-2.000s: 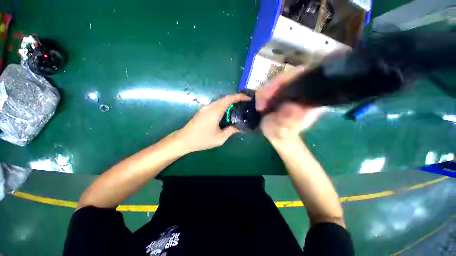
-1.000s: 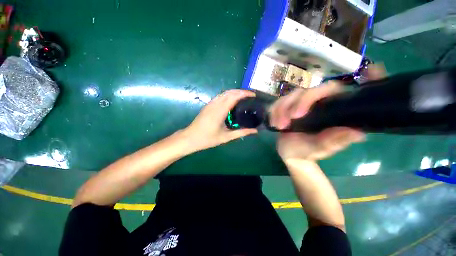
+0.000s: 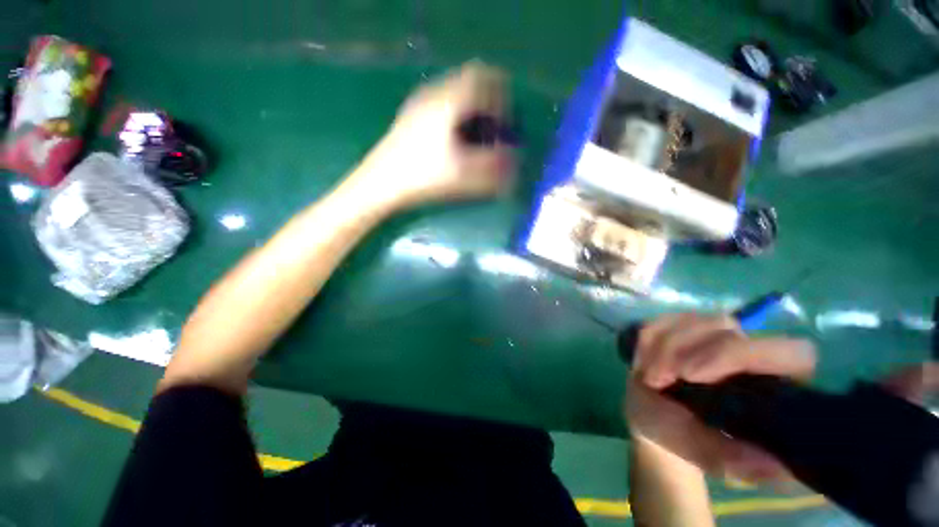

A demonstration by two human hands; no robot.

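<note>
My left hand [image 3: 448, 144], blurred, is closed around the small dark light-up unit [image 3: 484, 131] above the far part of the green bench. Most of the unit is hidden by the hand. My right hand [image 3: 695, 386] grips the black electric screwdriver [image 3: 824, 437] at the lower right, near the bench's front edge. Its thin bit points up and left, below the feeder's front plate, and is apart from the unit. The white and blue screw feeder [image 3: 659, 211] stands between and beyond the hands.
A blue-handled screwdriver [image 3: 764, 309] lies right of the feeder. Dark round parts [image 3: 757, 229] lie beside and beyond it, near a pale bar [image 3: 860, 139]. At left are a silvery plastic bundle [image 3: 111, 229], a red and yellow packet [image 3: 54, 108] and a dark unit [image 3: 177, 163]. Another person's hand may show at far right.
My left hand has moved forward with the unit, away from the screwdriver. My right hand and the screwdriver have moved down and right. The view has shifted, bringing more of the feeder and packet in.
</note>
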